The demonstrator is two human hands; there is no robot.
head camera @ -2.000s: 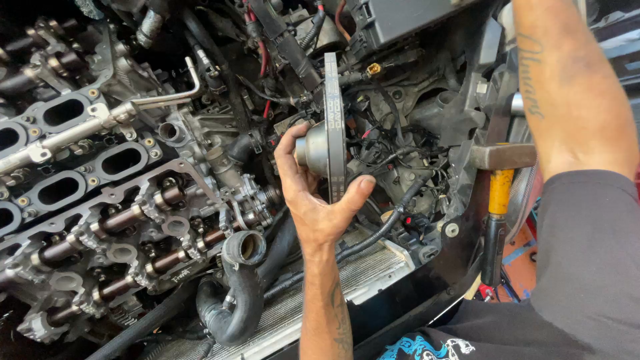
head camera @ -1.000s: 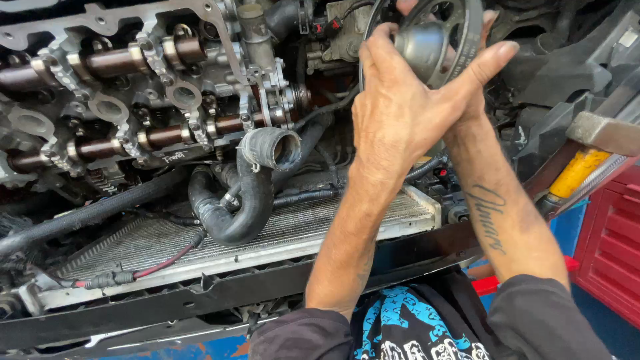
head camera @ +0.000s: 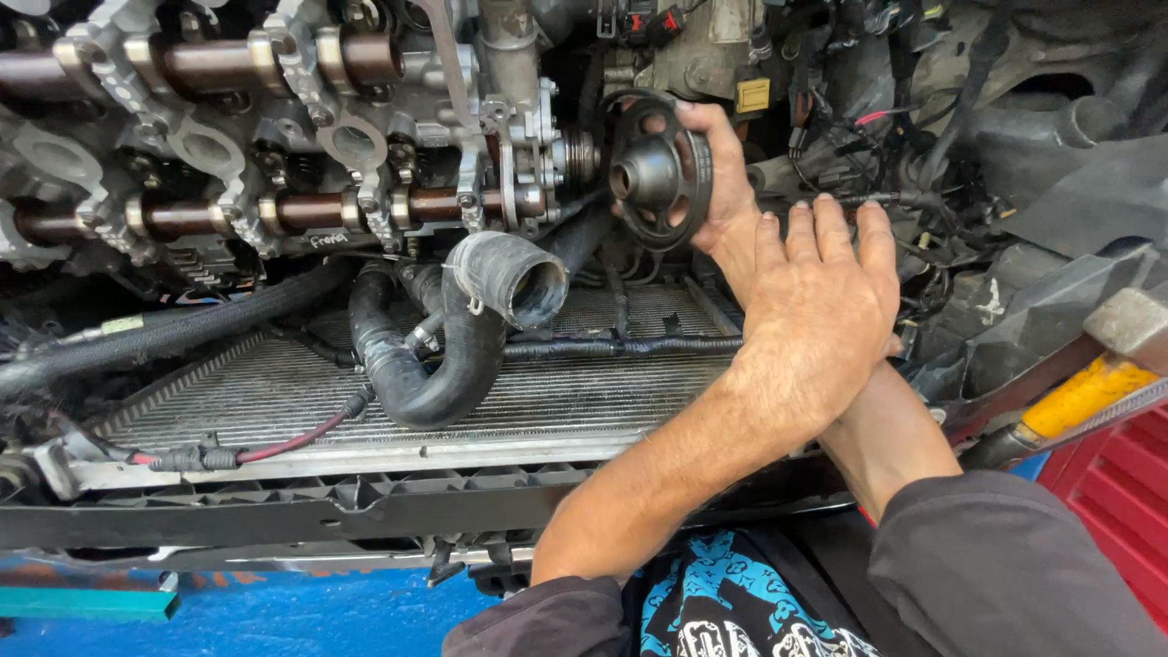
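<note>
My right hand point(head camera: 725, 187) holds a black metal pulley point(head camera: 686, 196) by its rim, with spokes and a domed hub facing left. The pulley is in front of the engine's end, near a ribbed cylindrical part point(head camera: 580, 159). My left hand point(head camera: 817, 274) lies across my right wrist and forearm, its fingers extended and slightly apart, with no object in it. My forearms cross there. Left of the pulley are the exposed camshafts point(head camera: 310, 210) of an opened engine. A black rubber coolant hose point(head camera: 438, 383) with an open gray end point(head camera: 511, 278) stands below and left of the pulley.
A radiator point(head camera: 301, 392) with a metal edge spans the area below the hose. Wiring and a yellow connector point(head camera: 753, 95) are behind the pulley. A hammer with a yellow-banded handle point(head camera: 1090, 394) rests at the right edge, above a red plastic surface point(head camera: 1118, 511).
The pulley was in my left hand, then between both hands; now my right hand has it. My left hand has come off it onto my right forearm. The view has shifted.
</note>
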